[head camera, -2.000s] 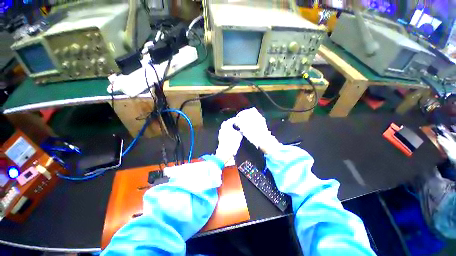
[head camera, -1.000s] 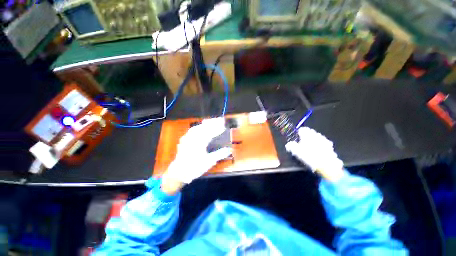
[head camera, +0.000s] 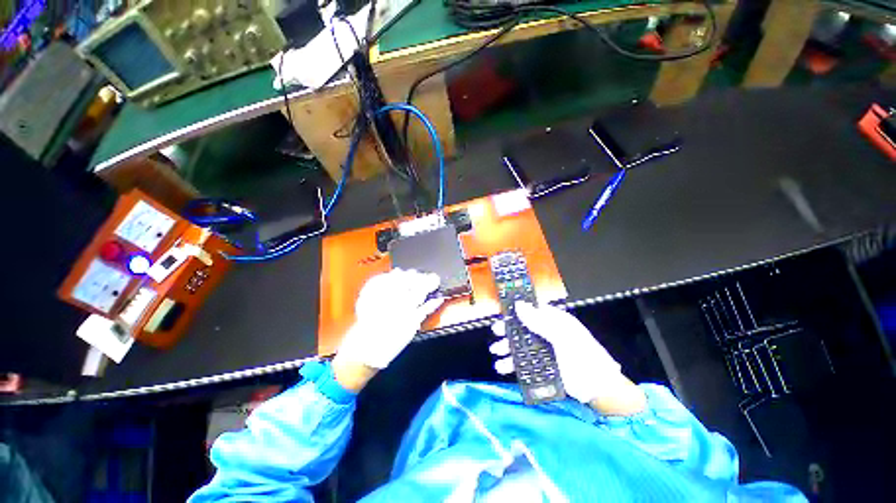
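A dark square set-top box (head camera: 429, 257) lies on the orange test fixture (head camera: 344, 280), its far edge at the fixture connectors (head camera: 420, 225). My left hand (head camera: 389, 312), in a white glove, rests on the box's near left corner, its fingers at the near edge; whether it grips the box is hidden. My right hand (head camera: 567, 349), also white-gloved, holds the long black remote control (head camera: 529, 334) over the fixture's near right edge, buttons up and far end pointing away from me. The blue Ethernet cable (head camera: 439, 157) loops to the connectors.
The orange power meter (head camera: 147, 270) with a lit blue-white light stands at left. Dark boxes lie behind the fixture, one (head camera: 293, 228) at left and two (head camera: 637, 138) at right, beside a blue pen (head camera: 602, 201). A black rack (head camera: 752, 363) is below the bench at right.
My right hand has picked up the remote control from the bench and moved it left to the fixture. My left hand has slid to the box's near edge, and the box sits at the connectors.
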